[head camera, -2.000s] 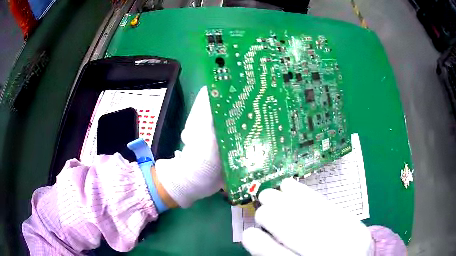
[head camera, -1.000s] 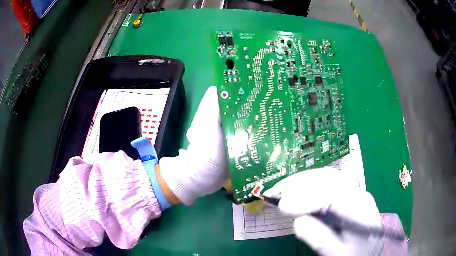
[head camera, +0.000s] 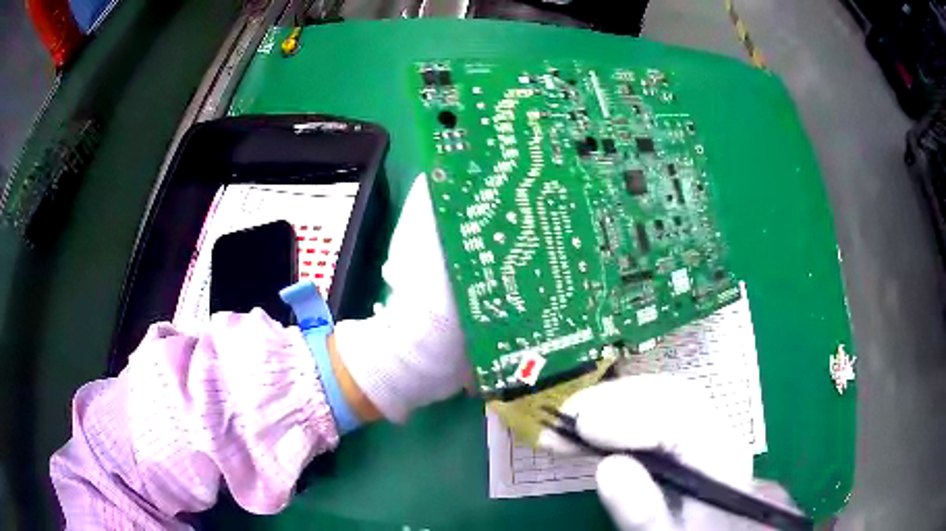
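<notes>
A green circuit board (head camera: 581, 218) is tilted up with its solder side towards me. My left hand (head camera: 420, 322), in a white glove with a light blue wrist strap, holds it by its left edge; the fingers behind it are hidden. A small white-and-red arrow sticker (head camera: 529, 368) sits at the board's lower left corner. My right hand (head camera: 664, 446), gloved and slightly blurred, holds black tweezers (head camera: 685, 475), tips pointing left below the board. A yellowish backing paper (head camera: 539, 413) lies under the board's lower edge, by the tweezer tips; what holds it is unclear.
A white grid sheet (head camera: 726, 363) lies on the green mat (head camera: 799, 239) under the right hand. A black tray (head camera: 259, 150) at the left holds a sticker sheet (head camera: 337, 202) and a black phone (head camera: 252, 264). A dark green conveyor belt (head camera: 62, 280) runs along the far left.
The board has shifted slightly left and changed tilt. The right hand with the tweezers has moved down, off the sticker. More of the yellowish paper now shows below the board.
</notes>
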